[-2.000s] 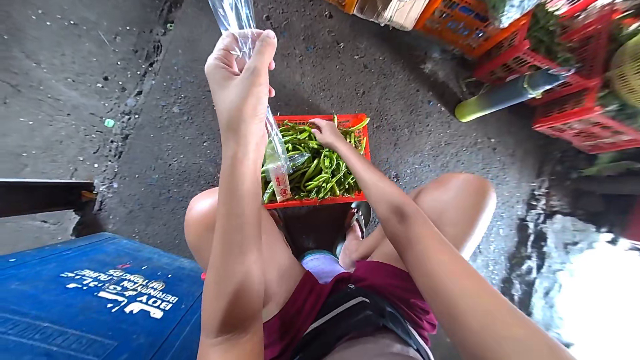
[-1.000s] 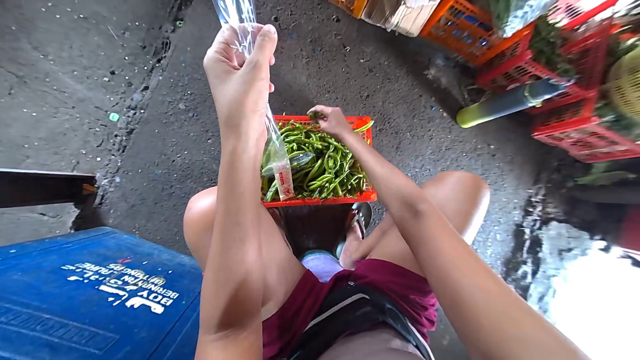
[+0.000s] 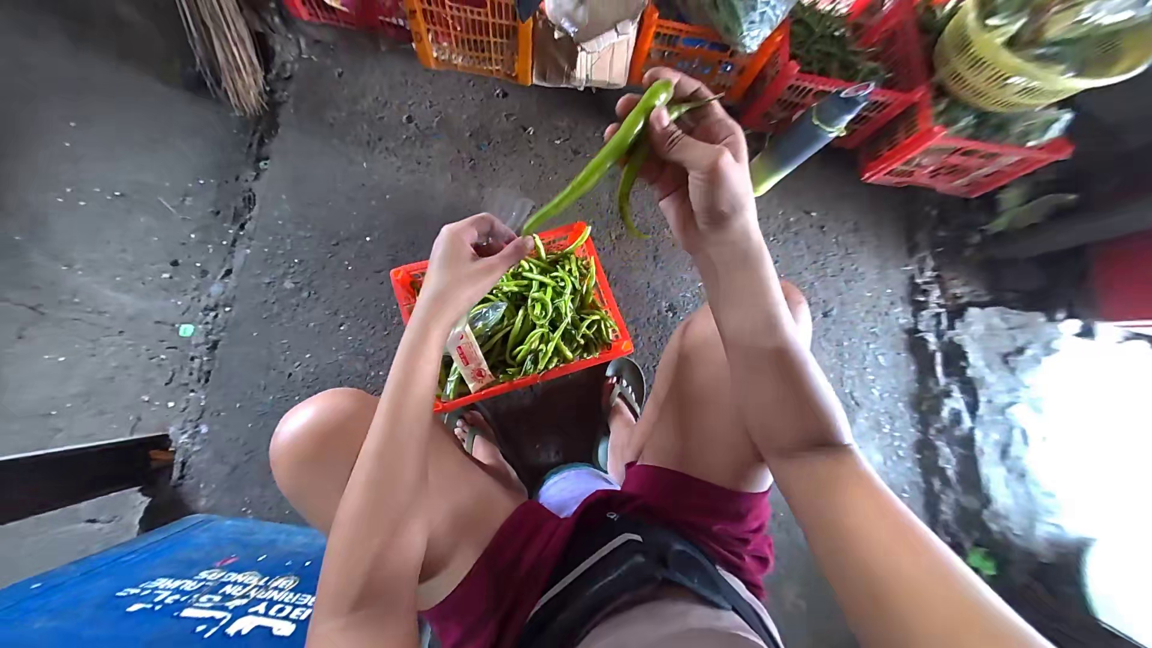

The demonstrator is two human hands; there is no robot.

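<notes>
My right hand (image 3: 697,153), raised above and to the right of the crate, holds a long green chili pepper (image 3: 598,166) and a second, thinner green chili (image 3: 630,184). The long one slants down toward my left hand (image 3: 477,261), whose thumb and fingers are pinched at its lower tip. Clear plastic (image 3: 508,209) shows behind the left fingers. Below the hands, a red plastic crate (image 3: 531,378) full of green chilies (image 3: 549,315) stands on the ground. A strip with red print (image 3: 470,358) lies over the chilies at the crate's left side.
Orange crates (image 3: 468,40), red crates (image 3: 967,162) and a yellow basket (image 3: 1008,76) with greens line the far side. A dark cylinder (image 3: 805,135) lies near them. At lower left is a blue container (image 3: 162,585) bearing writing; a twig broom (image 3: 225,54) is at upper left.
My right hand has risen from the crate and now holds chilies. My left hand, earlier high and gripping the clear plastic bag, is now lower, beside the long chili's tip.
</notes>
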